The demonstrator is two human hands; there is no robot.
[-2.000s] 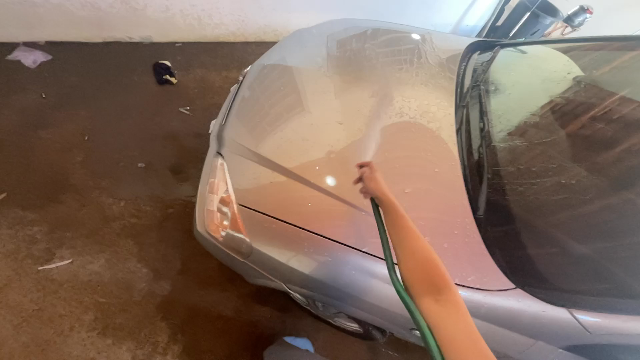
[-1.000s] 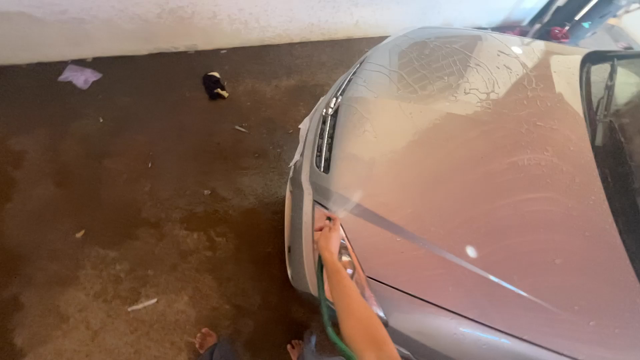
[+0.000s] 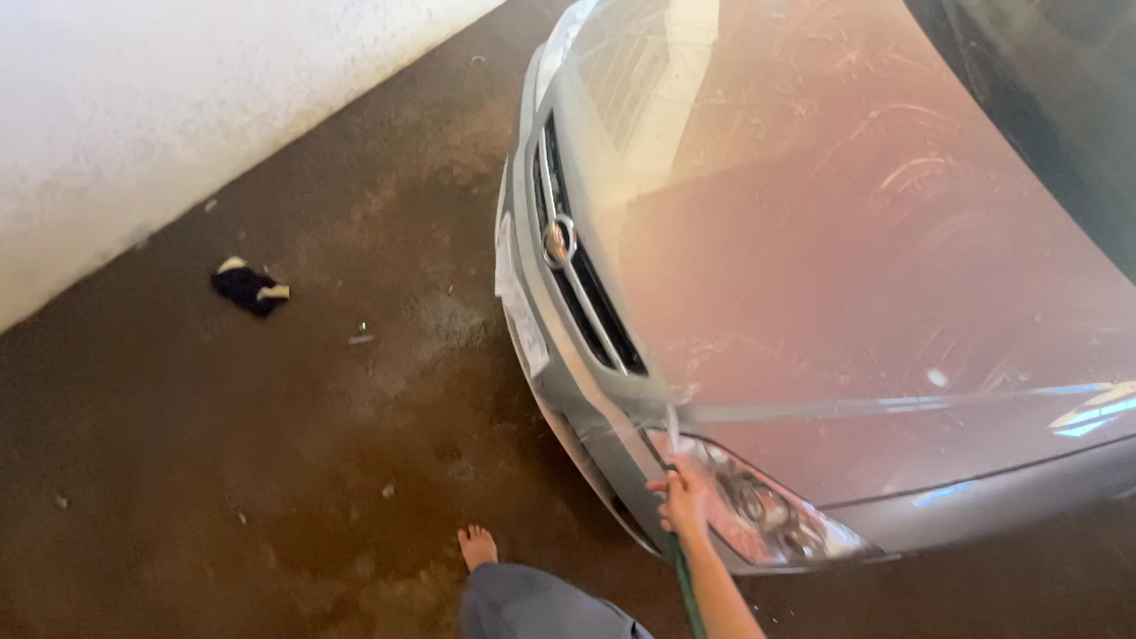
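My right hand (image 3: 685, 501) is closed around the end of a green garden hose (image 3: 683, 581), above the headlight (image 3: 763, 506) of a silver car. A short stream of water (image 3: 673, 428) leaves the hose toward the front edge of the wet hood (image 3: 825, 266). Left of the hood are the grille with its round emblem (image 3: 559, 241) and the front bumper (image 3: 577, 382). My left hand is out of view.
A dark cloth-like object with pale ends (image 3: 248, 286) lies on the wet brown floor (image 3: 337, 426) near a white wall (image 3: 177, 98). Small bits of litter are scattered about. A bare foot (image 3: 478, 546) is beside the bumper. The windshield (image 3: 1056, 106) is at upper right.
My right hand, with the hose, has moved from over the hood to the headlight at the car's front corner. The view has shifted toward the car's front.
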